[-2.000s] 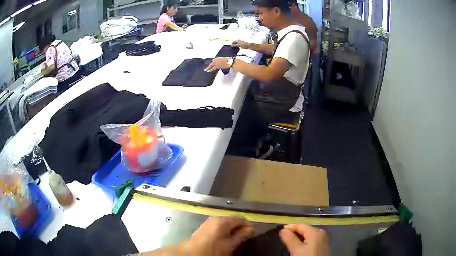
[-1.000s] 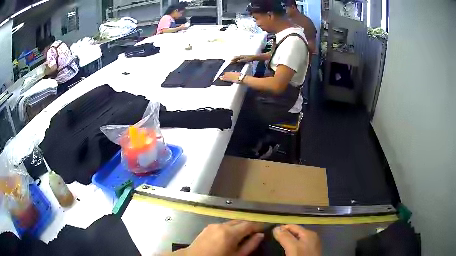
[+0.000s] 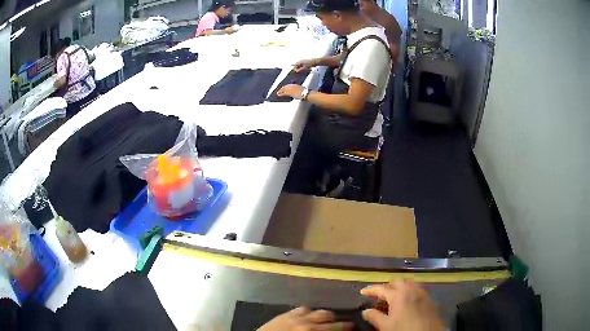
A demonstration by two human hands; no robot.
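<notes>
A flat black fabric piece [image 3: 249, 315] lies on the silver-grey metal bed [image 3: 194, 294] at the bottom centre, partly under my hands and cut off by the lower edge. My left hand [image 3: 304, 319] lies on the piece with its fingers together, holding it down; its wrist is out of view. My right hand [image 3: 404, 309] has thumb and forefinger at the piece's right part, with dark fabric between them. The yellow strip [image 3: 259, 264] and the steel bar [image 3: 323, 258] run across just beyond my hands, between green end brackets [image 3: 150, 248].
Black bundles flank the bed at left [image 3: 123, 300] and right [image 3: 501, 315]. A bagged red-orange pot [image 3: 169, 187] stands in a blue tray [image 3: 123, 223]; a squeeze bottle [image 3: 70, 240] is at left. Beyond are a brown board [image 3: 343, 223], a large black pile [image 3: 97, 165] and people at the long white table.
My left hand has slid down from the yellow strip and shows more of the black piece. My right hand has risen slightly and its fingers have spread. The view has shifted slightly.
</notes>
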